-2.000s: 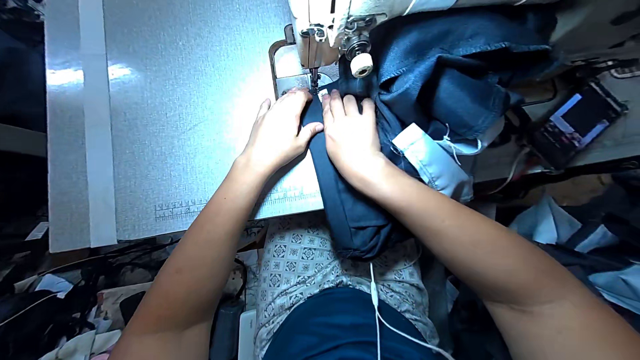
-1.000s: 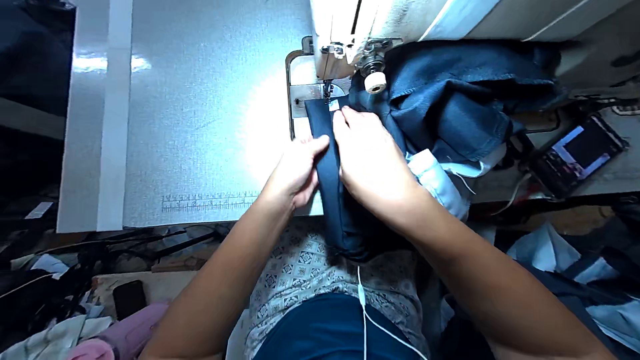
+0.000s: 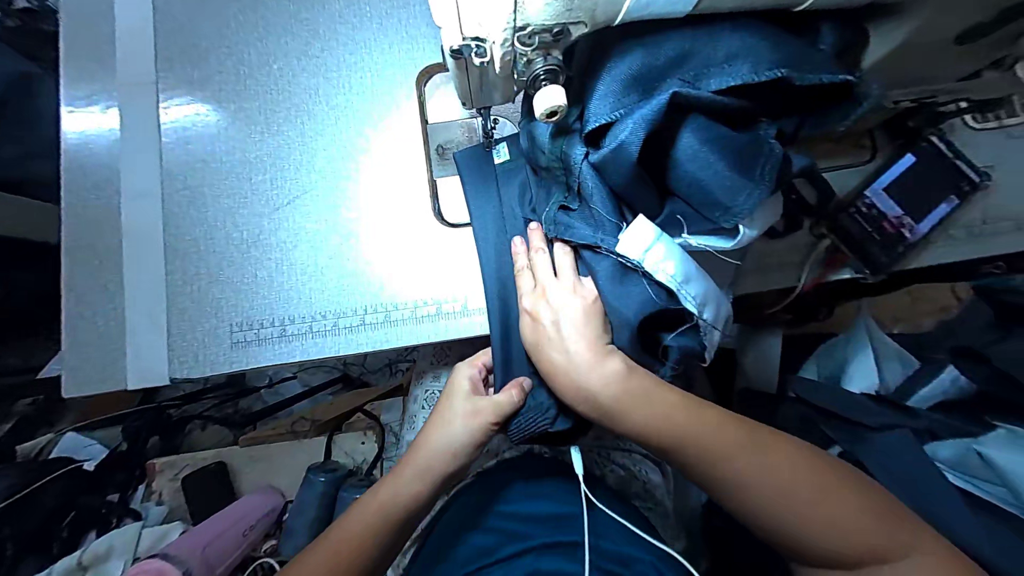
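A dark navy garment (image 3: 688,128) lies bunched right of the sewing machine's head (image 3: 480,48). Its long folded band (image 3: 488,232) runs from the presser foot (image 3: 486,128) down past the table's front edge, with a small white label (image 3: 501,152) near the top. My right hand (image 3: 564,320) rests flat on the cloth beside the band, fingers pointing up toward the needle. Lower down, my left hand (image 3: 488,392) pinches the band's edge between thumb and fingers at the table's edge. A white pocket-like cloth piece (image 3: 672,272) sticks out at the right.
A printed ruler scale (image 3: 352,324) marks the table's front. A phone with a lit screen (image 3: 912,200) lies at the right. Below left are thread cones (image 3: 316,496), a pink bottle-like object (image 3: 216,536) and a dark phone-like object (image 3: 208,490). Cloth scraps (image 3: 864,360) are heaped at lower right.
Both hands have moved away from the presser foot, down along the band. My left hand has gone from the tabletop beside the foot to the band's lower part. The small label is now uncovered.
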